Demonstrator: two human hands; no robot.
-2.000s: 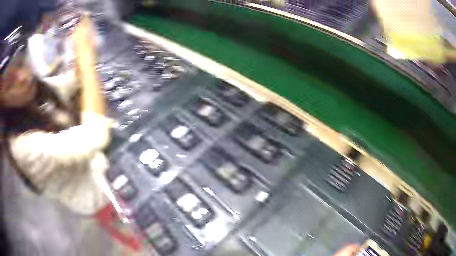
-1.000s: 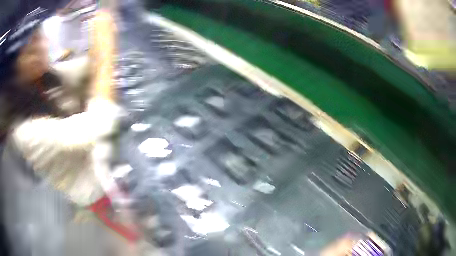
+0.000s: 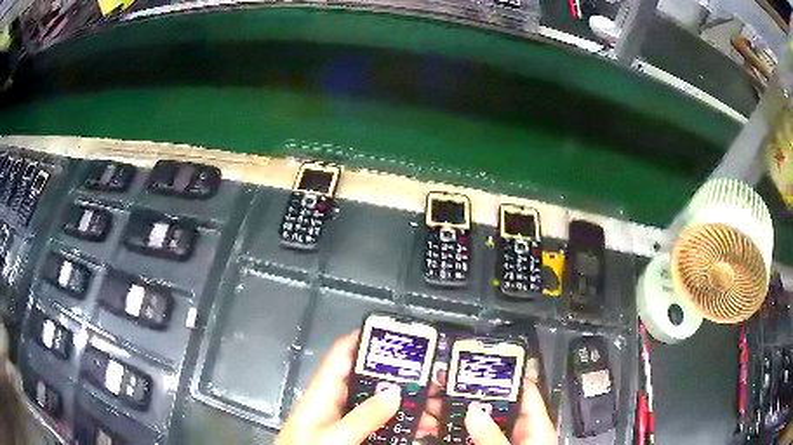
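My left hand (image 3: 329,406) holds a black keypad phone (image 3: 393,355) upright at the bottom centre, thumb on the navigation key below its lit purple-blue screen. My right hand (image 3: 532,421) holds a second phone (image 3: 484,374) right beside it, thumb on its keys, screen also lit with white text. The lower parts of both phones are cut off by the picture's edge. Behind them, three phones with dark screens rest face up in the blister tray (image 3: 252,335), one (image 3: 447,238) near the middle.
Face-down phones (image 3: 135,300) fill the tray at left. Two more lie at right, one with a pale label (image 3: 594,384). A desk fan (image 3: 720,271) and red pens (image 3: 644,408) stand or lie at far right. A green conveyor belt (image 3: 391,113) runs behind the pale edge strip.
The view has swung right and steadied. Both hands with two lit phones now show; before, only part of one hand and a lit screen showed at the lower edge. The neighbouring person has left the view.
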